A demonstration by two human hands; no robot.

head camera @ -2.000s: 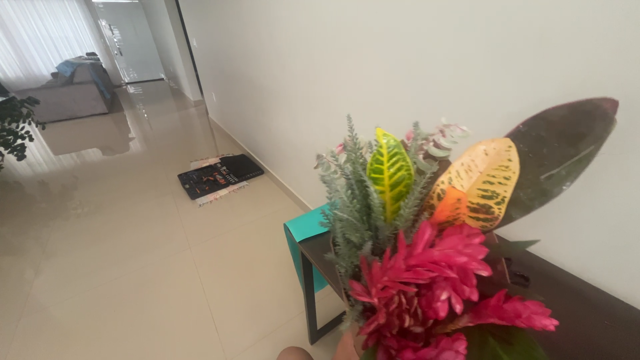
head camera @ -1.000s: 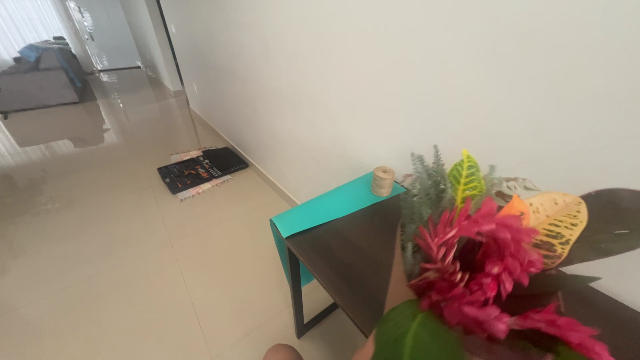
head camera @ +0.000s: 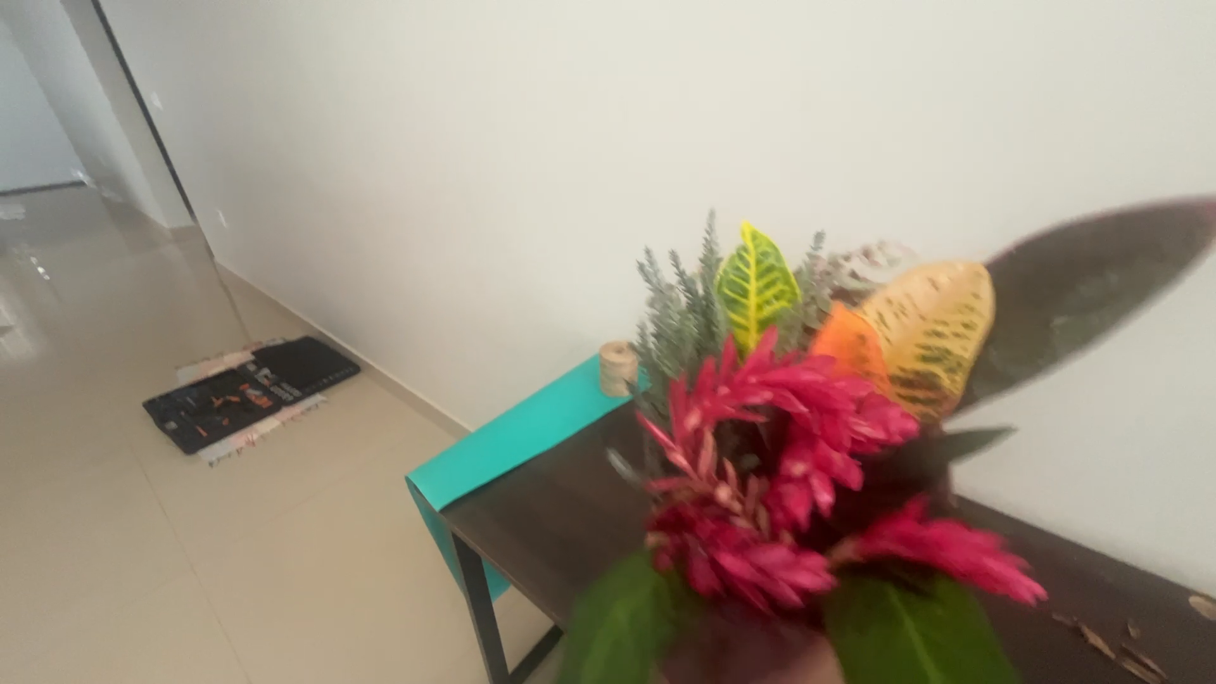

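A bouquet of pink-red ginger flowers (head camera: 798, 446) fills the lower right, held up in front of the dark table. It has a yellow-green croton leaf (head camera: 752, 285), a yellow-orange spotted leaf (head camera: 936, 332), grey-green sprigs (head camera: 679, 313), a long dark leaf (head camera: 1092, 294) and broad green leaves at its base. Below the flowers, blurred skin-toned patches at the bottom edge may be part of a hand around the stems. Which hand it is cannot be told, and the fingers are hidden. No other hand shows clearly.
A dark table (head camera: 560, 503) with a black metal frame stands along the white wall. A turquoise sheet (head camera: 522, 432) drapes over its end, with a twine spool (head camera: 618, 369) at the back. Dry scraps (head camera: 1102, 641) lie at right. A black printed bag (head camera: 252, 389) lies over a fringed mat on the floor.
The view has shifted toward the wall and table. The bouquet dipped lower right, then came back up and left in view. The twine spool, hidden two seconds ago, now shows.
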